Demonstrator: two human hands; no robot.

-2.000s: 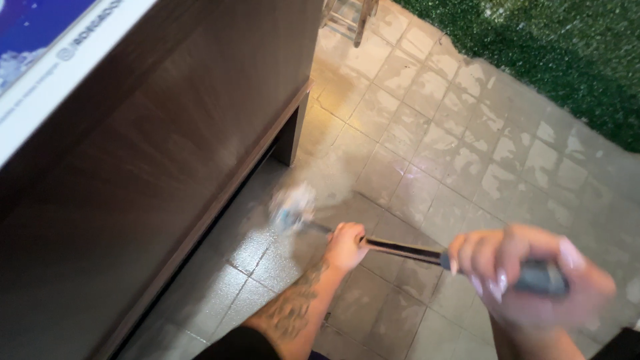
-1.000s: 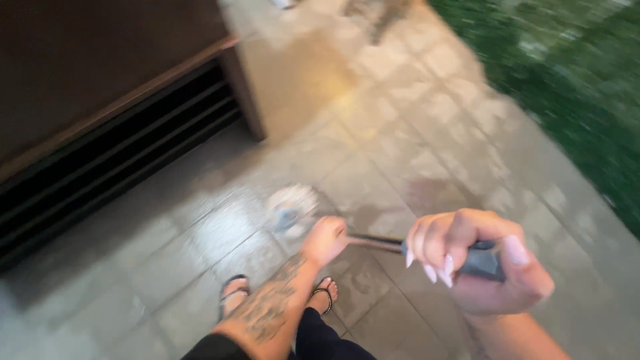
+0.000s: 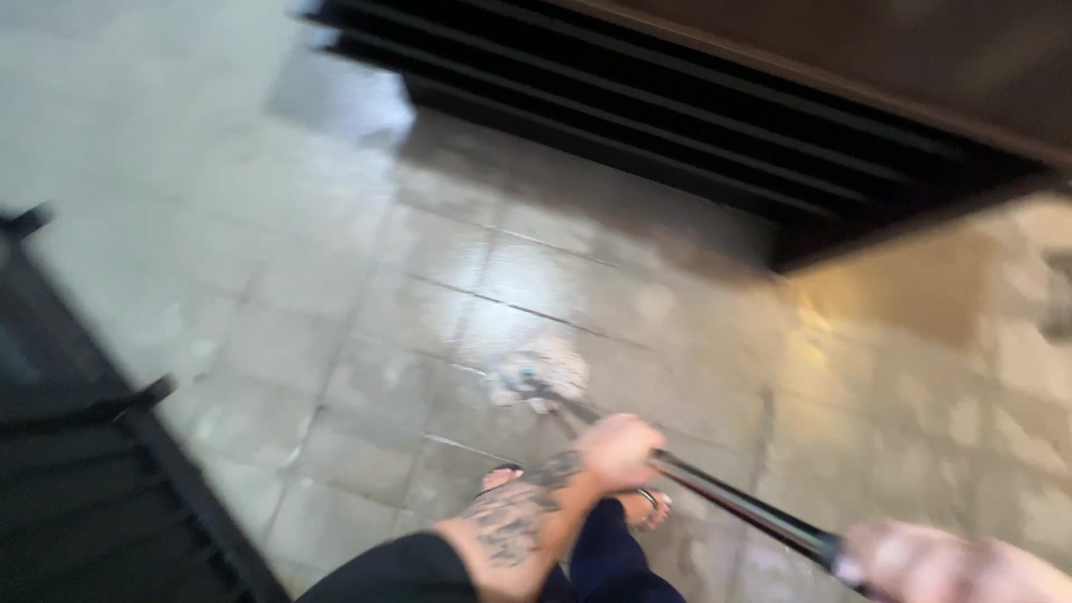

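My left hand (image 3: 620,450) is closed around the lower part of a dark mop handle (image 3: 745,509). Farther up, at the lower right of the view, my right hand (image 3: 938,563) grips the handle's grey end and is blurred. The pale string mop head (image 3: 540,368) rests on wet floor tiles (image 3: 360,452), just beyond my sandalled feet. Tattoos cover my left forearm.
A dark brown cabinet (image 3: 946,67) with a black slatted base (image 3: 670,142) stands at the upper right. Black slatted furniture (image 3: 126,469) occupies the lower left. Light glares off the tiles between them.
The view has swung strongly, bringing the black furniture at the left into sight; the green turf is out of view. Both hands have kept hold of the mop handle.
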